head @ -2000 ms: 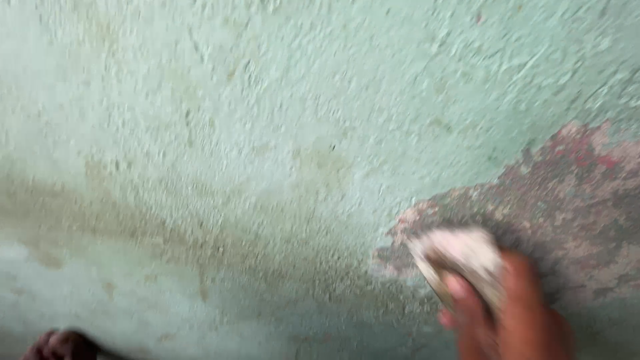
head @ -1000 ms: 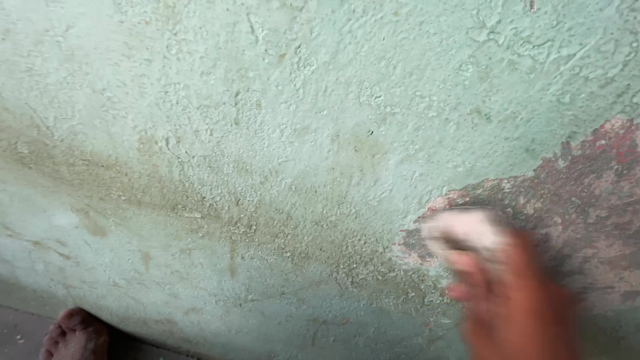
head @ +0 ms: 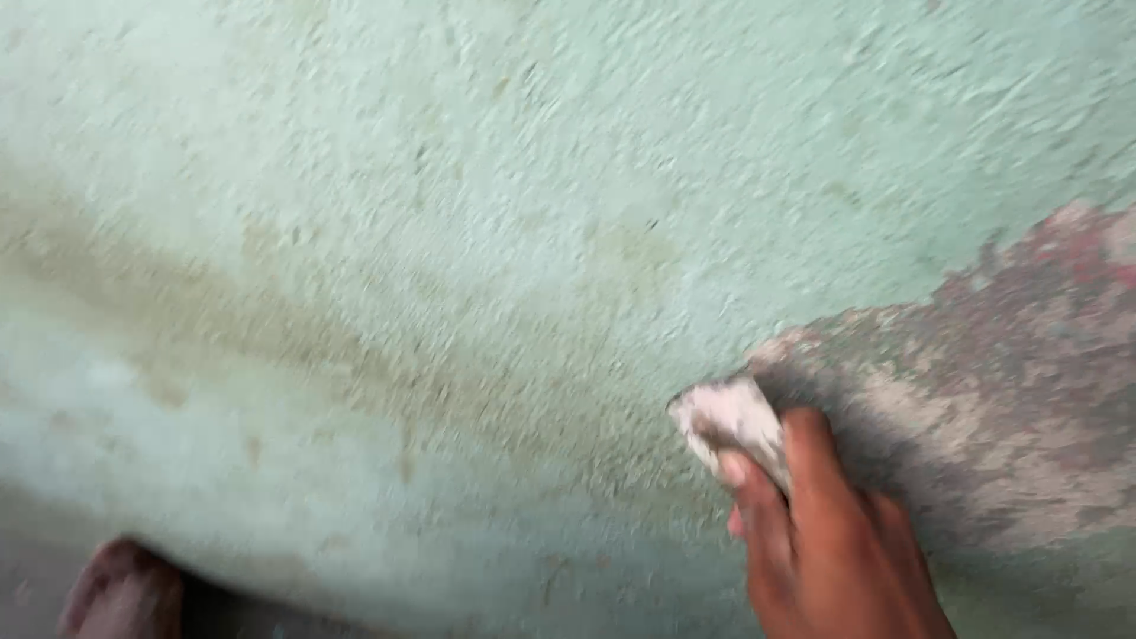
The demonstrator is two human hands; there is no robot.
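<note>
My right hand (head: 825, 532) comes in from the lower right, its thumb and fingers closed on a flat, whitish scraper-like piece (head: 732, 417); the material is too blurred to name. The front edge of this piece lies against the pale green painted wall (head: 497, 213), at the left tip of a bare patch (head: 994, 399). That patch shows rough grey-pink plaster with reddish traces and a ragged paint edge. My left hand is out of view.
A bare foot (head: 124, 590) stands on the dark floor (head: 240, 617) at the lower left, close to the wall's base. A brownish dirt band (head: 293, 342) runs across the lower wall, whose painted surface is bumpy.
The whitish piece stays in my right hand, close to the patch's left tip, in every frame. The hand is blurred by motion in the earlier frames. The view has shifted slightly.
</note>
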